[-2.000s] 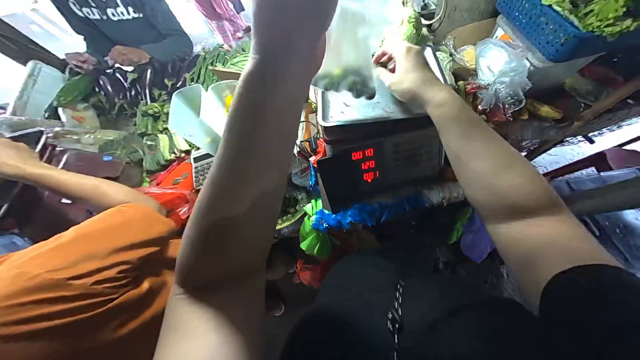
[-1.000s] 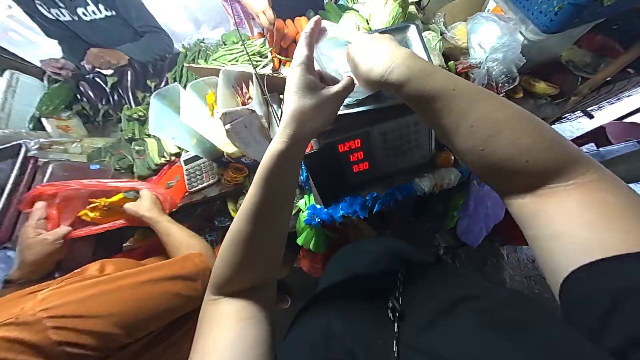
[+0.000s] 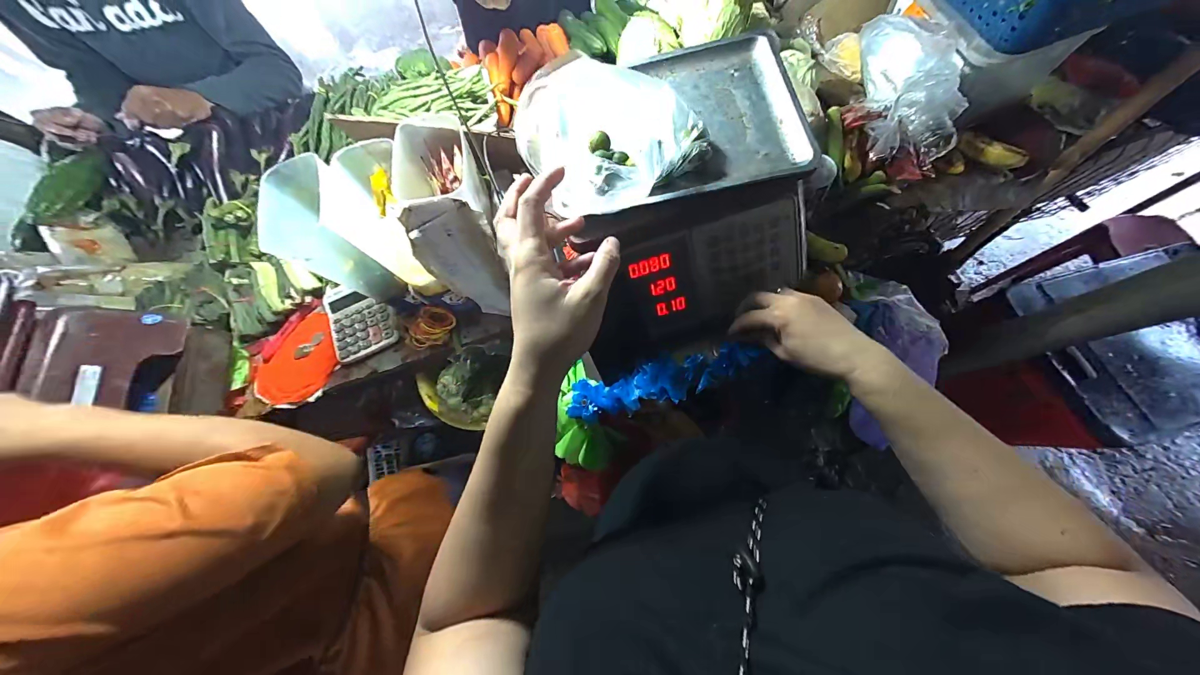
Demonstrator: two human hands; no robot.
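Observation:
A thin clear plastic bag [image 3: 600, 131] with several small round green fruits [image 3: 605, 147] in it lies on the left part of the metal pan [image 3: 764, 103] of a digital scale. Just below the bag, my left hand [image 3: 553, 267] is raised with its fingers apart and nothing in it. My right hand [image 3: 797, 323] is near the lower right corner of the scale's body [image 3: 698, 272], its fingers curled downward; it holds nothing visible, and its fingertips are partly hidden. Red digits are lit on the scale. A blue garland [image 3: 647, 380] runs along the scale's lower edge.
Left of the scale are plastic containers [image 3: 305, 220], a calculator [image 3: 361, 323] and rubber bands [image 3: 431, 326]. Carrots [image 3: 514, 61], green beans [image 3: 431, 98] and eggplants [image 3: 202, 155] lie behind. A person in orange [image 3: 169, 553] is close on my left; another person's hands [image 3: 164, 106] rest beyond the eggplants.
My right hand has moved from the bag down to the scale's lower right. The bag, held above the pan two seconds ago, now lies on it. The lit digits have changed.

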